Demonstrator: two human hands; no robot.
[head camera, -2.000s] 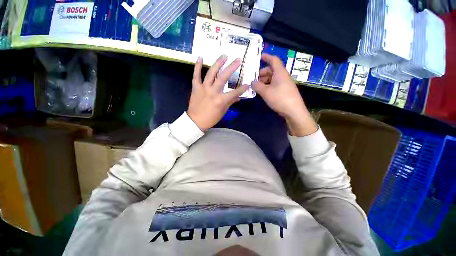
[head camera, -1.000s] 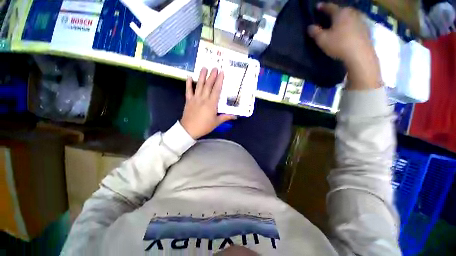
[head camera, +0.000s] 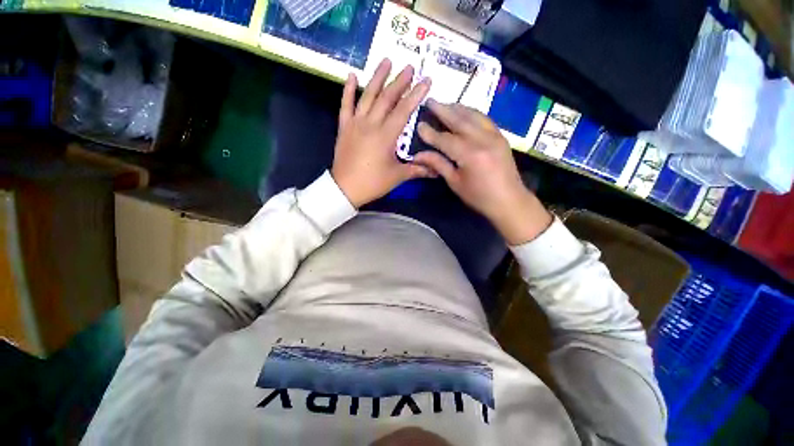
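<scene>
A white housing (head camera: 486, 80) lies at the bench's front edge, on the printed sheet. My left hand (head camera: 374, 139) rests along its left side, fingers spread, thumb at its near end. My right hand (head camera: 474, 157) is over its near part, with fingertips on a black insert (head camera: 424, 131) that shows between my hands. The fingers hide much of the insert and the housing's near end.
A large pile of black sheets (head camera: 609, 61) stands behind and right. Stacked white plates (head camera: 727, 96) stand beside it. A parts tray (head camera: 514, 16) is at the back. Cartons (head camera: 165, 244) stand at left, a blue crate (head camera: 723, 348) at lower right, a red bin (head camera: 770, 231) at far right.
My right hand has come back from the black pile to the housing, and a black insert now shows at the housing's near part. My left hand stays beside the housing.
</scene>
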